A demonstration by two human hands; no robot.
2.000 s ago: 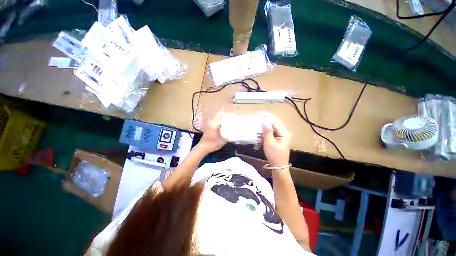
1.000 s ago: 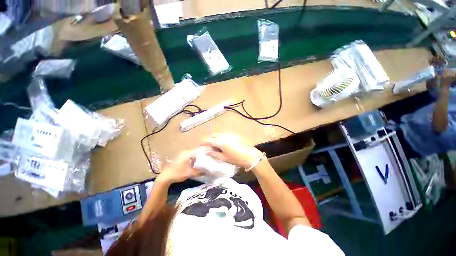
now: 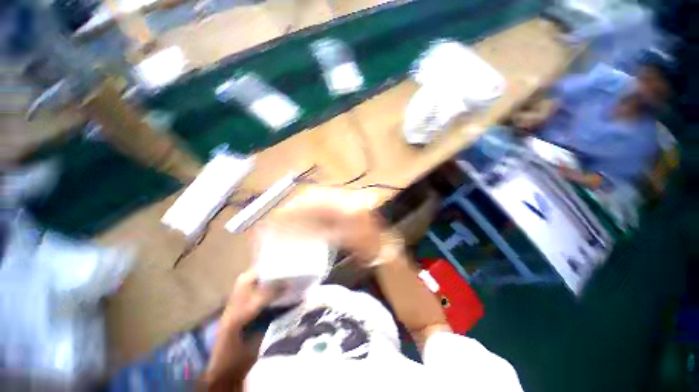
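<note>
The picture is blurred. A white box (image 3: pixel 290 259), with what looks like clear film around it, is in front of my chest. My left hand (image 3: pixel 247 297) grips its left, lower side. My right hand (image 3: pixel 333 222) is blurred over its upper right; its fingers cannot be made out. A bagged white box (image 3: pixel 205 193) lies on the cardboard-covered bench (image 3: pixel 153 268). A blurred pile of bagged boxes (image 3: pixel 57 298) is at the bench's left.
A power strip (image 3: pixel 264 201) with black cords lies ahead. Bagged boxes lie on the green belt (image 3: pixel 299 80). A brown post (image 3: pixel 138 138) stands left. White items, apparently including the fan (image 3: pixel 424 115), are farther right. A person in blue (image 3: pixel 594 115) sits beyond a white table (image 3: pixel 540 210). A red object (image 3: pixel 452 295) is lower right.
The view has swung right, bringing more of the seated person into view. The white box stays at my chest. My right hand has shifted over its upper right side.
</note>
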